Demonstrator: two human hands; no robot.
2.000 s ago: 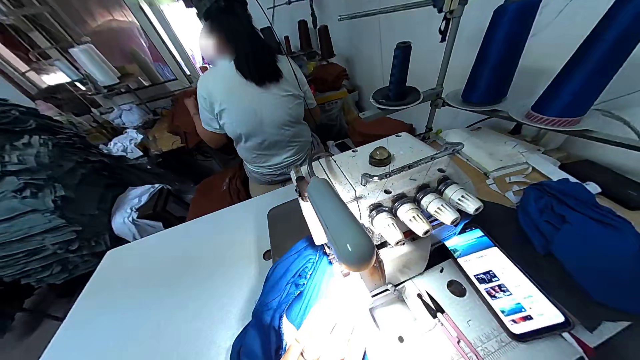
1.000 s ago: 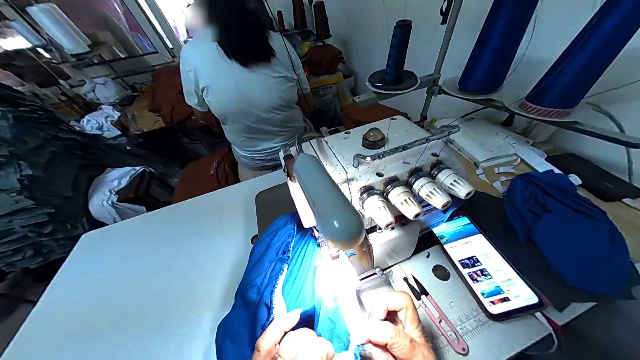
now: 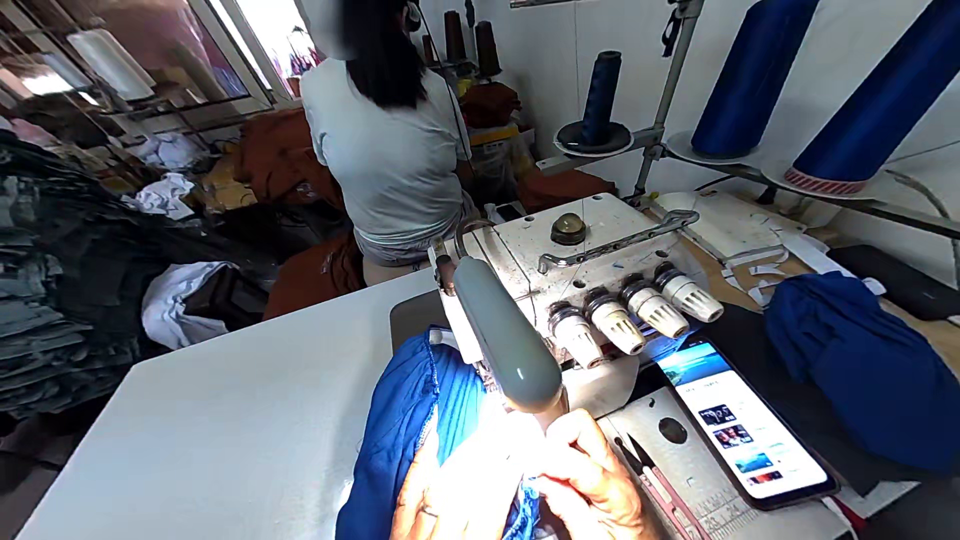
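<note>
Blue fabric (image 3: 401,420) lies under the grey lamp-like arm (image 3: 506,330) of an overlock sewing machine (image 3: 600,255), its edge at the machine's front. My left hand (image 3: 442,495) rests on the fabric, partly washed out by the bright light. With thumb and fingers bent together, my right hand (image 3: 589,472) pinches the fabric's edge just below the machine head. The needle area is hidden by glare and the arm. Thread snips (image 3: 664,487) with pink handles lie on the metal plate right of my right hand.
A lit phone (image 3: 750,427) lies at right, beside a bundle of blue cloth (image 3: 862,367). Large blue thread cones (image 3: 757,75) stand on a rack behind. The white table (image 3: 247,420) spreads leftward. Beyond the machine a person (image 3: 394,150) sits facing away; dark garments (image 3: 52,285) are piled at left.
Both hands have come into fuller view at the fabric since two seconds ago. Over the last second they have moved up, nearer the machine head. The view has shifted somewhat.
</note>
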